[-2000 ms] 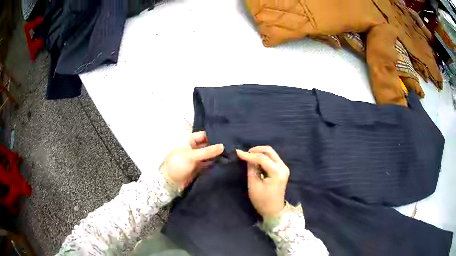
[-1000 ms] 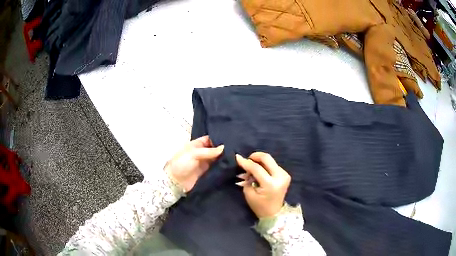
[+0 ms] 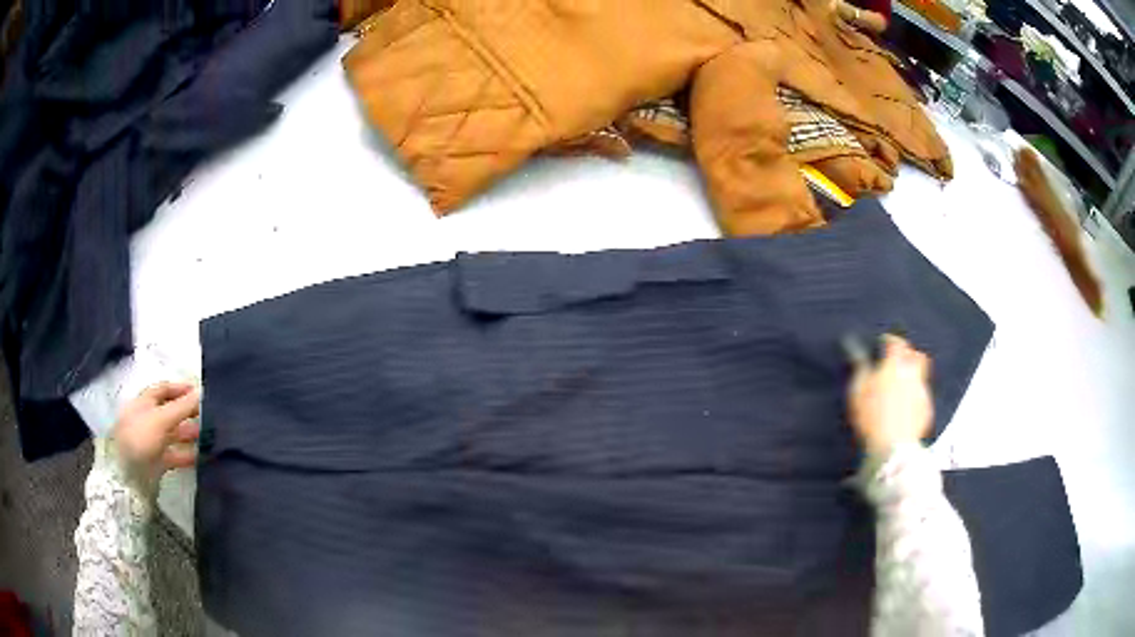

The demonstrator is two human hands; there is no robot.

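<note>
Dark pinstripe trousers (image 3: 597,398) lie spread across the white table in front of me, with a pocket flap (image 3: 541,284) near the upper edge. My left hand (image 3: 159,426) is at their left edge, its fingertips close together by the cloth; I cannot tell if they grip it. My right hand (image 3: 891,396) lies over the right part of the trousers, blurred. Small thread snips (image 3: 856,348) show as a blurred pale tip at its fingertips.
An orange-brown quilted jacket (image 3: 597,62) lies beyond the trousers, with a yellow strip (image 3: 826,185) at its sleeve. A pile of dark striped garments (image 3: 93,187) hangs at the left table edge. A brown furry strip (image 3: 1058,228) lies far right. Shelves stand at the upper right.
My hands have moved far apart, the left to the left edge and the right to the right. The trousers lie flatter and extend further left in view. The view has shifted right.
</note>
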